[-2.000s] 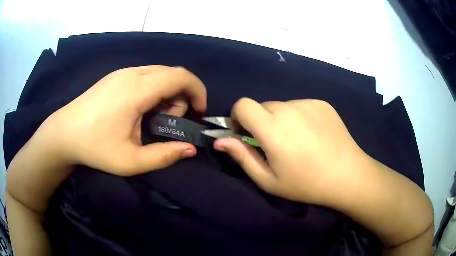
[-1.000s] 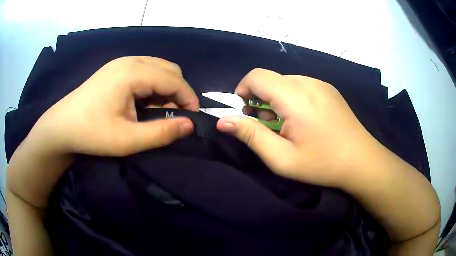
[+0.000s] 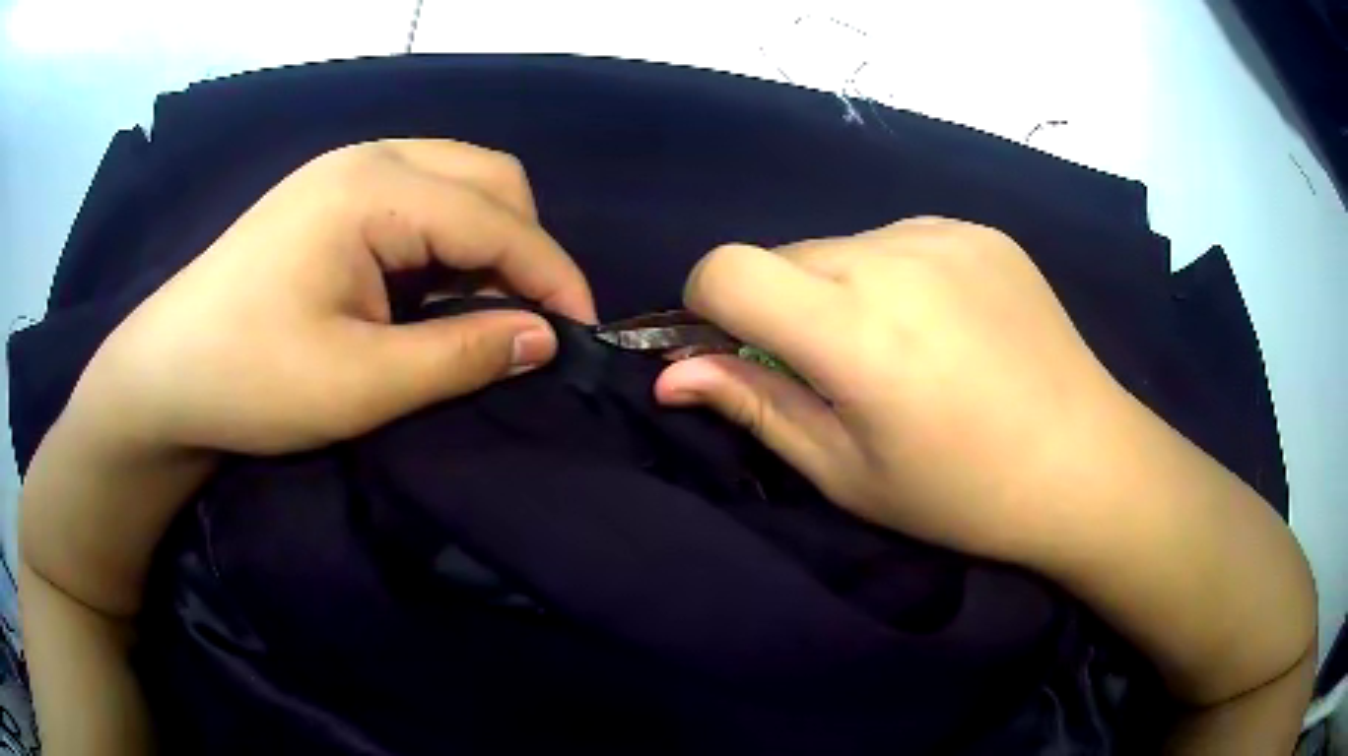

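Note:
A dark jacket or coat (image 3: 591, 547) fills most of the view, its matte collar band curving across the top with notched corners at both sides. My left hand (image 3: 355, 296) pinches a fold of the dark cloth between thumb and fingers near the centre. My right hand (image 3: 946, 384) holds thread snips (image 3: 651, 338); the blades look dark and nearly closed, their tips touching or very near the pinched fold beside my left fingertips. Only a bit of the green handle shows; the rest is hidden in my palm. The size label's lettering cannot be seen.
The glossy white table (image 3: 591, 27) shows behind and beside the garment, with a thin joint line at the top. Pale and dark thread ends (image 3: 850, 104) lie at the collar's upper edge and on the table. Another dark garment (image 3: 1308, 74) is at the top right edge.
The label's white lettering has gone from sight. The snips' blades, spread apart before, have come nearly together. The garment has shifted slightly up, and more thread ends show beyond its top edge.

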